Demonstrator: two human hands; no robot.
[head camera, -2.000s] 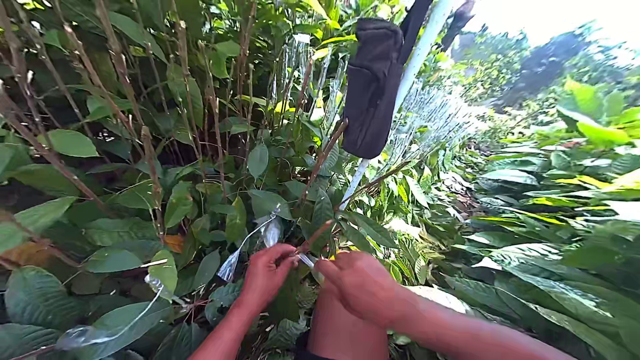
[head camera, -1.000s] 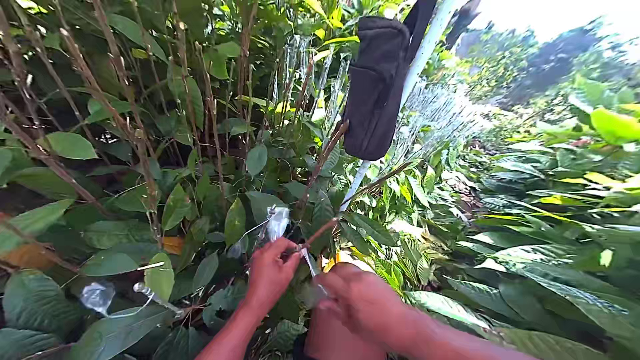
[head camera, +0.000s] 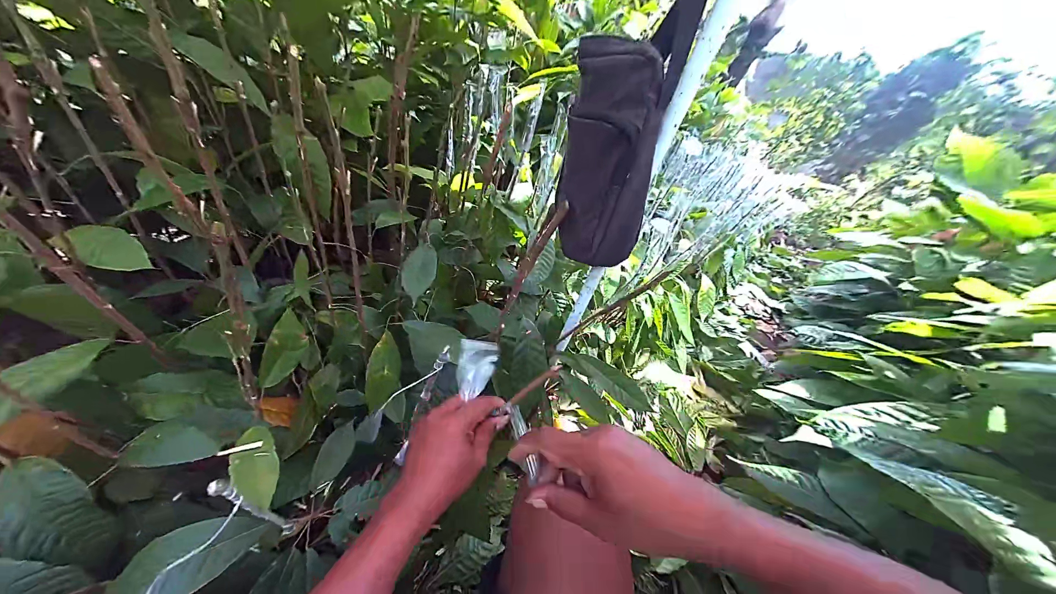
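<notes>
Low in the middle of the view, my left hand (head camera: 450, 441) pinches a thin brown plant stem (head camera: 532, 386) at its near end. A piece of clear plastic film (head camera: 476, 367) stands up just above that hand's fingers. To its right, my right hand (head camera: 594, 487) holds a narrow clear plastic strip (head camera: 523, 437) that runs up to the stem beside the left fingertips. My bent leg (head camera: 565, 544) is below both hands. How the strip meets the stem is partly hidden by my fingers.
A dark fabric pouch (head camera: 609, 153) hangs on a pale slanted pole (head camera: 689, 78). Upright cut stems (head camera: 219, 239) crowd the left. Plastic-wrapped stems (head camera: 709, 198) stand behind the pole. Broad leaves (head camera: 924, 470) fill the right, and crumpled plastic (head camera: 239, 499) lies on leaves at lower left.
Two seconds ago both hands were close together at the stem; my right hand has since drawn slightly away, down and to the right. The left hand has stayed at the stem.
</notes>
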